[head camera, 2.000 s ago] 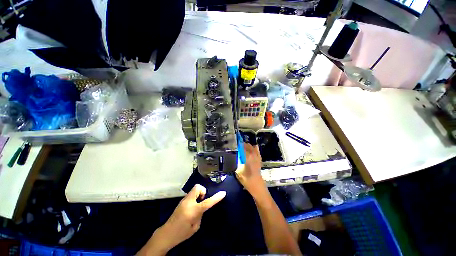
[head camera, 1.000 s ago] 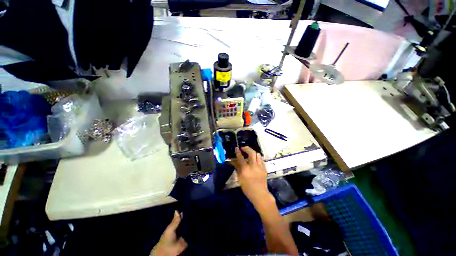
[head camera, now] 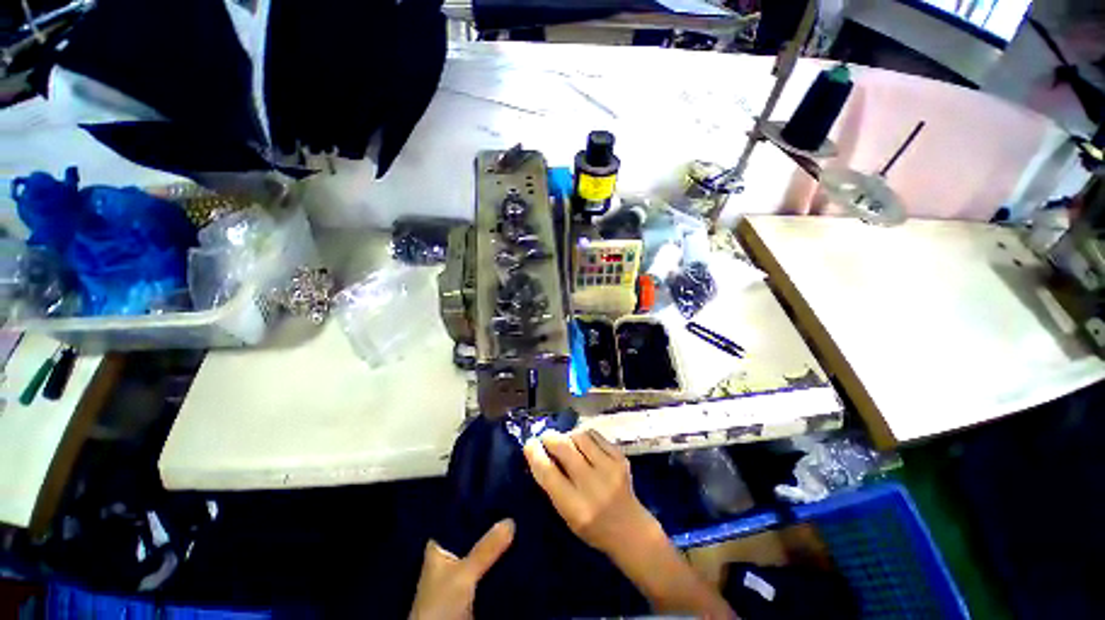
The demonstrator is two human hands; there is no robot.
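Note:
The dark garment (head camera: 503, 484) runs from under the near end of the button-sewing machine's head (head camera: 521, 291) down over my lap. My right hand (head camera: 584, 478) is at the shiny metal button clamp (head camera: 524, 428), fingertips bunched at its right side. Whether a button is between them is hidden. My left hand (head camera: 467, 574) lies low on the garment, thumb and forefinger apart, its lower part cut off by the bottom edge. The two-section button tray (head camera: 614, 388) with dark pieces stands right of the head.
A blue strip (head camera: 579, 360) edges the head. Behind the tray stand a calculator-like keypad (head camera: 606, 276) and a black bottle (head camera: 596, 176). A slim dark tool (head camera: 715, 339) lies right. A white basket (head camera: 158, 327) is left, a blue crate (head camera: 891, 545) lower right.
My right hand went from beside the head to the button tray, then to the clamp. My left hand moved down from near the clamp and rests lower on the garment. The view swung right and back.

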